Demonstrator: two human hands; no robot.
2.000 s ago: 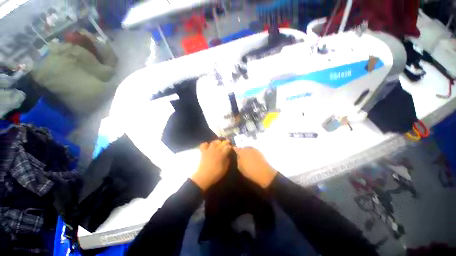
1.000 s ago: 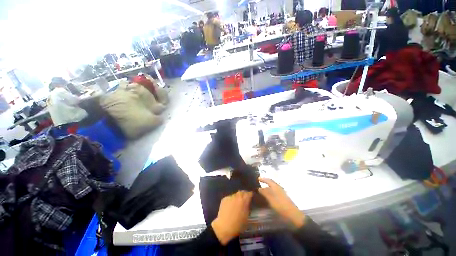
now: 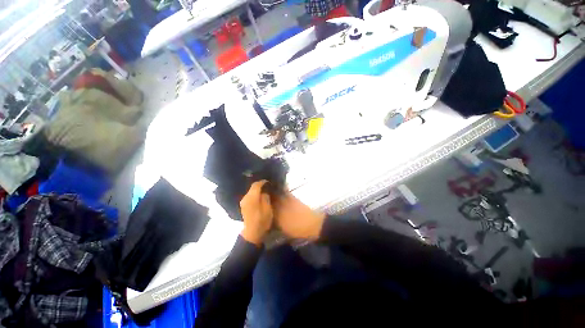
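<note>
My left hand (image 3: pixel 257 209) and my right hand (image 3: pixel 296 216) are close together at the table's front edge, left of and below the needle area. Both hold a black cut piece (image 3: pixel 272 174), bunched between the fingers; the fingertips are partly hidden in the cloth. More black cloth (image 3: pixel 226 157) lies flat on the table left of the needle area (image 3: pixel 288 131) and reaches to my hands. The white sewing machine (image 3: pixel 359 70) has a blue stripe and a yellow part (image 3: pixel 314 129) beside the needle. A stack of black pieces (image 3: pixel 160 227) lies at the table's left end.
A plaid heap (image 3: pixel 51 250) lies at the far left, above a blue bin (image 3: pixel 154 312). A thin dark tool (image 3: pixel 363 139) lies on the machine bed. Orange and yellow scissors handles (image 3: pixel 513 104) and a black cloth (image 3: pixel 476 82) are at the right. A measuring scale runs along the front edge.
The view has tilted down and shifted. My hands have come closer together, and the black cloth between them is now bunched rather than spread.
</note>
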